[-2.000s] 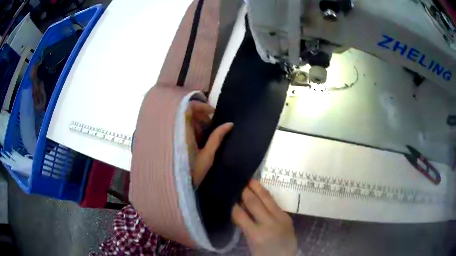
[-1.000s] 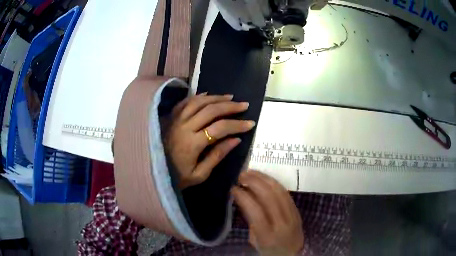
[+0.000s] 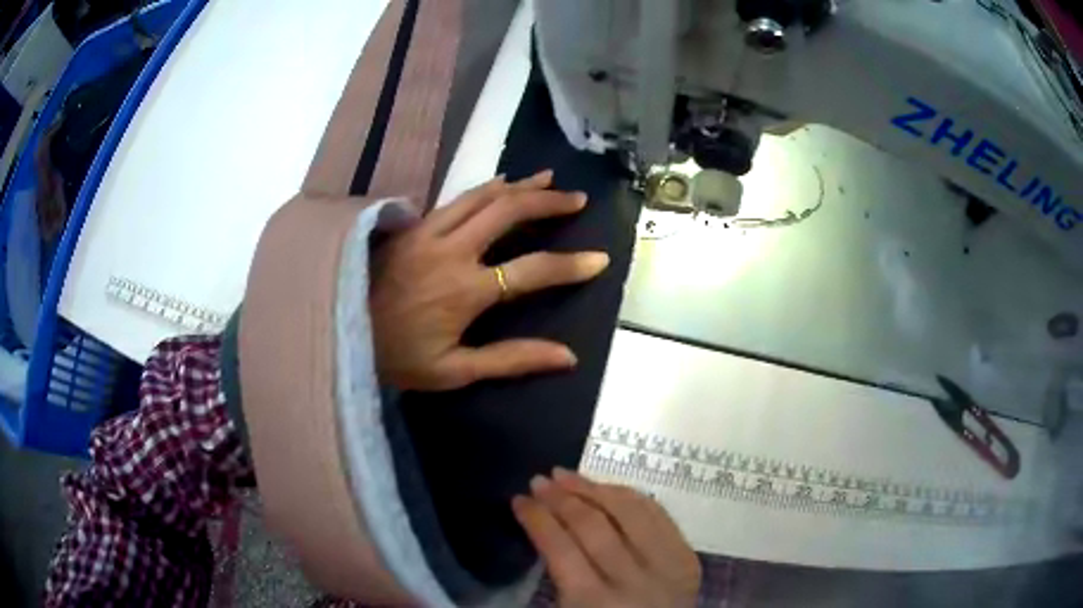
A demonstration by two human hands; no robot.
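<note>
The black fabric band lies on the table and runs up under the presser foot of the sewing machine. The band loops at the front, with its striped pink-brown facing outward and a pale grey layer at the edge. My left hand lies inside the loop, flat on the black side with fingers spread. My right hand has its fingertips on the band's right edge near the table's front; whether it pinches the cloth is hard to tell.
Red-handled snips lie on the table at right. A printed ruler runs along the front edge. A blue basket stands at left. The round pale knob sits beside the foot. A thread tail lies on the metal plate.
My left hand has come from the loop's inner side onto the black band, spreading its fingers. My right hand stays near the front edge. The camera view has shifted.
</note>
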